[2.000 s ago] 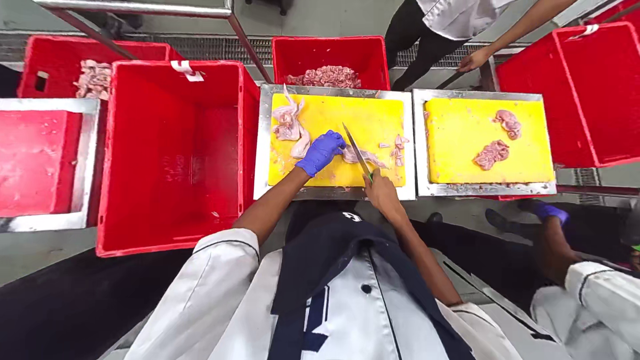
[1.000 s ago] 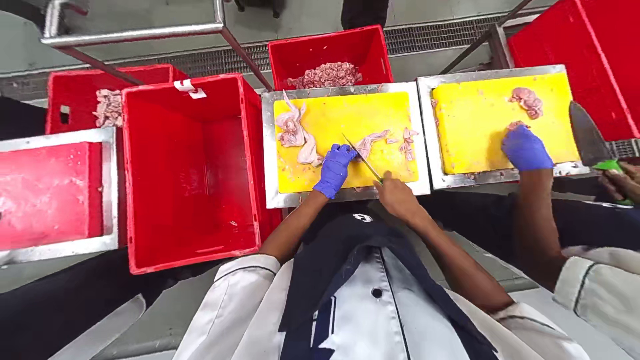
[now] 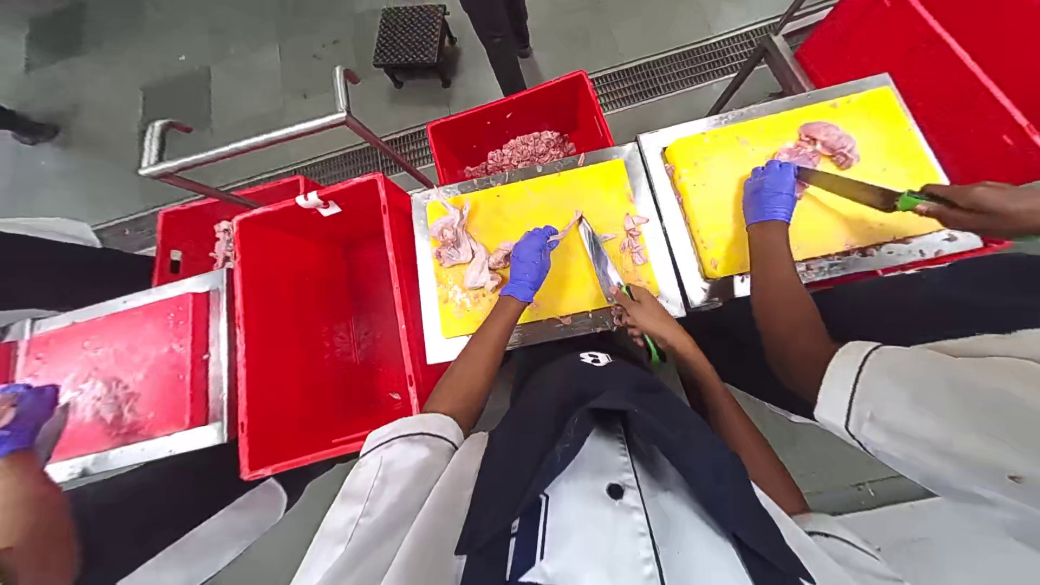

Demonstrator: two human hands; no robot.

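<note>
My left hand, in a blue glove, grips a strip of raw meat over a yellow cutting board set in a metal tray. Bare and to the right, my right hand is closed on the green handle of a knife. The blade points away from me, its tip beside the strip's far end. Pale raw poultry pieces lie on the board's left part, and another piece rests against my left hand. Small cut bits lie near the right edge.
Left of the board stands a deep red crate; beyond the board, another red crate holds cut meat. At right, a co-worker's gloved hand and knife work over a second yellow board. Another gloved hand is at far left.
The knife has swung from pointing up-left to pointing more nearly straight away from me. The co-worker's knife at right has moved left onto the meat. A gloved hand has appeared at far left.
</note>
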